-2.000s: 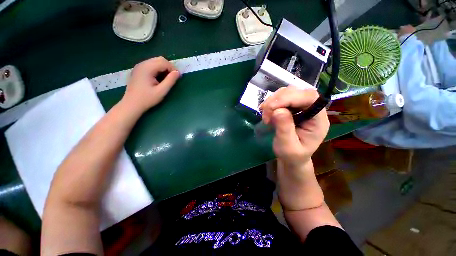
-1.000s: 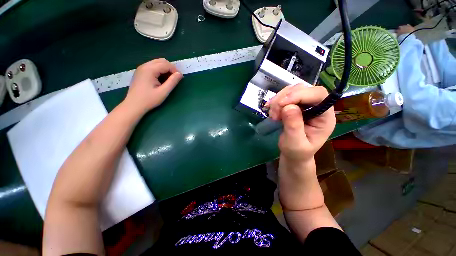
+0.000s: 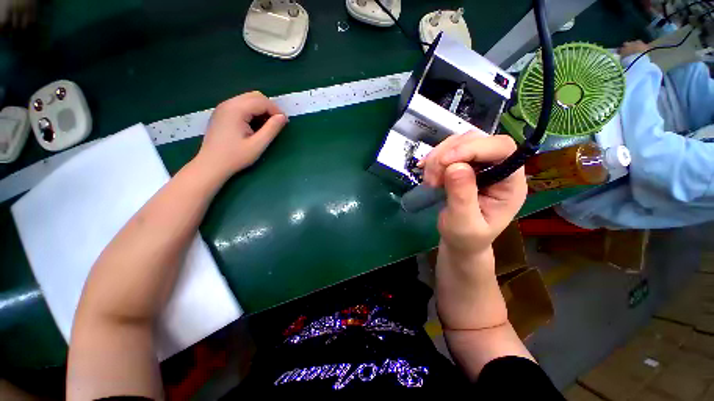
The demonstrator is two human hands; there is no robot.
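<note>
My right hand is closed around a grey-black electric screwdriver, in front of the screw feeder. The driver's thick black cord rises from behind the fist. My left hand rests at the pale rail, fingers loosely curled, with no object visible in it. Cream plug-in housings lie on the dark green belt: one at left with round metal spots, one cut off beside it, one at the top with prongs, and others near the feeder.
A white sheet lies under my left forearm on the green bench. Beyond the feeder stand a green fan and a bottle of amber liquid. A person's light blue sleeve is at right. Cardboard boxes are on the floor.
The housings on the belt have moved to the right, and another has come into view at the left edge. My right hand has shifted slightly right with the screwdriver. My left hand has hardly moved.
</note>
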